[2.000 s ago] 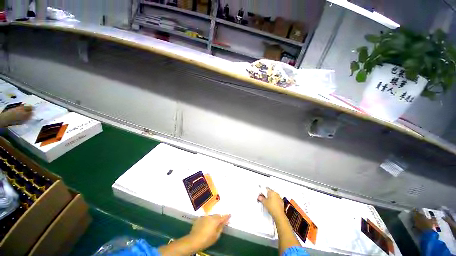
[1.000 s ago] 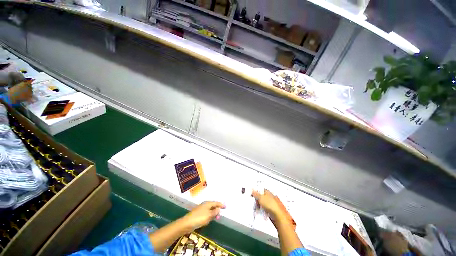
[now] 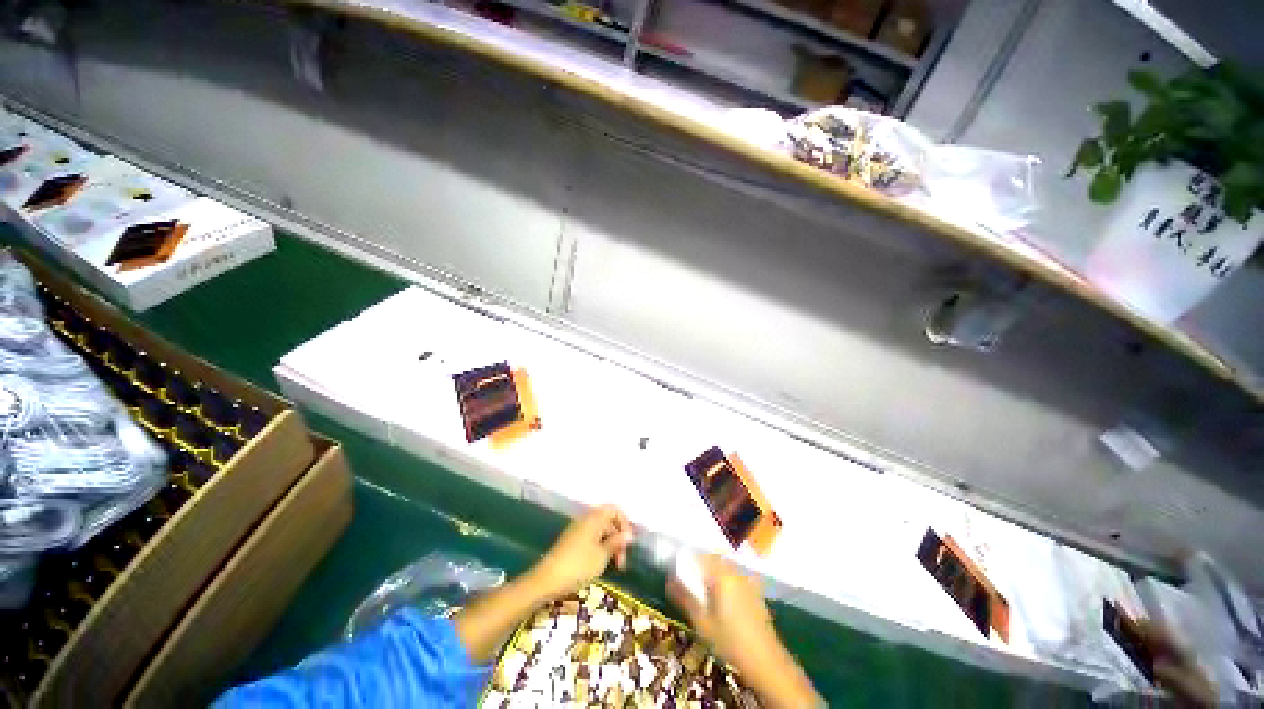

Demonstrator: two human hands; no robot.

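Observation:
Flat white product boxes point(image 3: 596, 416) lie in a row, each with a dark and orange picture. A yellow-edged tray heaped with small white, brown and gold pieces point(image 3: 610, 658) is at the bottom centre. My left hand point(image 3: 589, 543) is above the tray's back edge, its fingertips close together; whether they hold a piece cannot be told. My right hand point(image 3: 721, 605) is just right of it over the tray, blurred, with something small and whitish at its fingers. The hands are near each other in front of the boxes' near edge.
A brown divided carton point(image 3: 208, 554) with bagged white cables point(image 3: 69, 429) stands at left. A clear bag point(image 3: 423, 589) lies beside the tray. More boxes point(image 3: 180, 249) are far left. Another person's blurred hand point(image 3: 1178, 672) is far right. A shelf holds a bag of pieces point(image 3: 859, 150) and a potted plant point(image 3: 1171, 229).
My right hand has moved off the box back toward the tray, uncovering the box picture. My left hand is now nearer to it. The view has shifted, showing more of the tray.

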